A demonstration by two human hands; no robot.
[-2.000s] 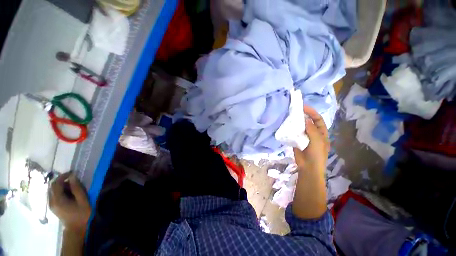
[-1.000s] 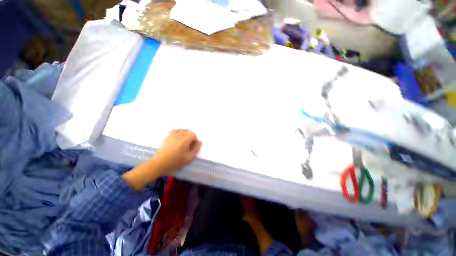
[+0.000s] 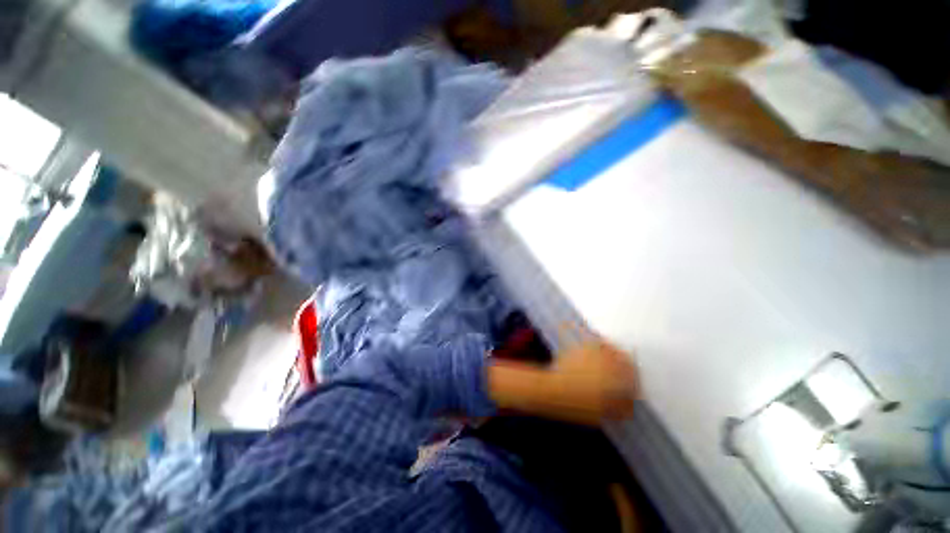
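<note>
My left hand (image 3: 599, 381) is blurred and rests at the front edge of the white machine table (image 3: 719, 281). Its fingers look curled closed, with no cloth seen in it. My right hand is not in view; a thin strip of skin shows at the bottom edge, and I cannot tell which part of the arm it is. A large heap of light blue cloth (image 3: 354, 177) lies left of the table, away from my left hand. Part of the sewing machine's metal parts (image 3: 839, 463) shows at the lower right.
Blue tape (image 3: 615, 146) crosses the table's far left end. A brown board or sheet (image 3: 823, 167) lies along its back edge. A red rim (image 3: 306, 344) shows beside the cloth heap. White scraps and a brown box-like object (image 3: 83, 375) are on the floor at left.
The view has swung from the right-hand heap, across the table, to the left-hand heap. My right hand, earlier on white cloth, has left view. My left hand stays at the table edge.
</note>
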